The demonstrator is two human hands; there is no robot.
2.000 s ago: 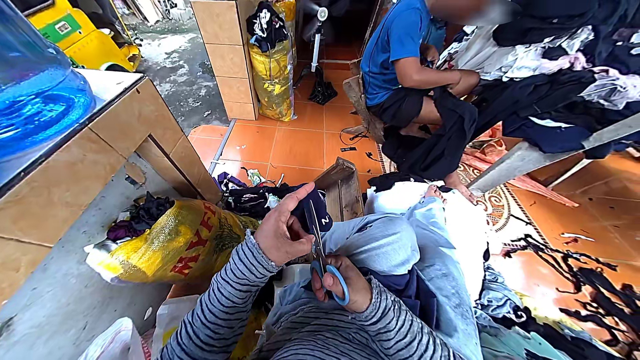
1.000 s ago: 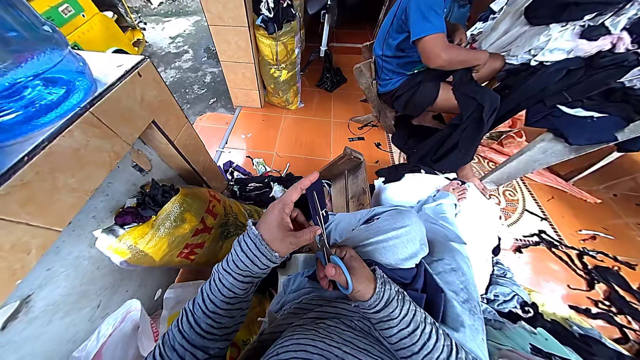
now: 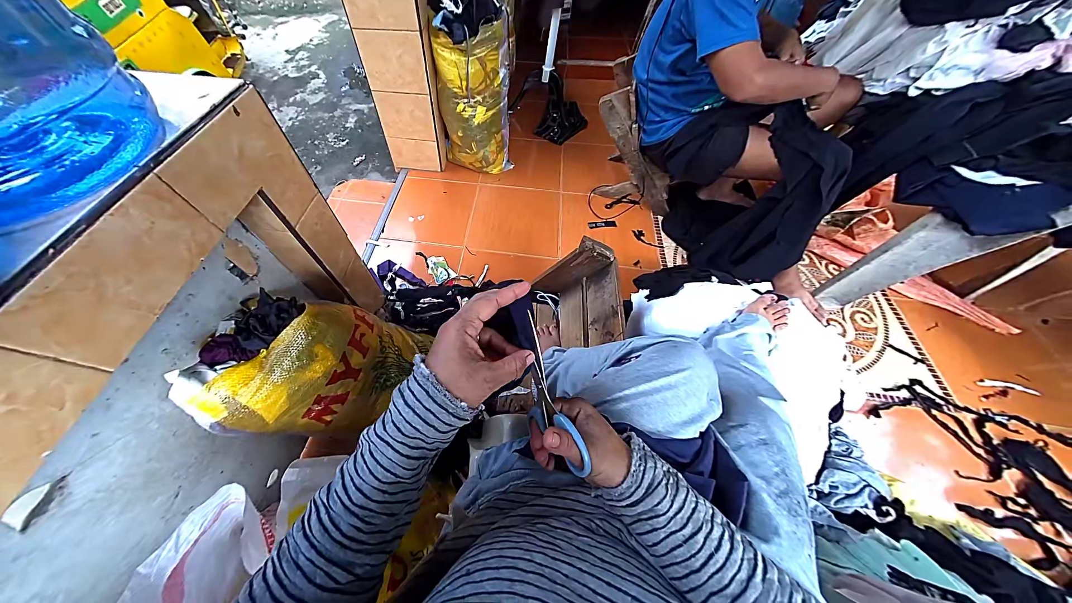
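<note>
My left hand holds a piece of dark navy cloth between thumb and fingers, above my lap. In my right hand are scissors with blue handles, my fingers through the loops. The blades point up and away from me, slightly parted, and lie against the cloth's right side. More navy cloth rests on my lap, over light blue denim trousers. How far the cloth reaches behind my left hand is hidden.
A yellow woven sack lies left, beside a tiled counter bearing a blue water bottle. A wooden crate stands ahead. Another person sits at the upper right among dark and white cloth. Black scraps lie right.
Since the first frame, the scissors and both hands have stayed close together over my lap. The cloth has shifted in my left hand, and its lettered face no longer shows.
</note>
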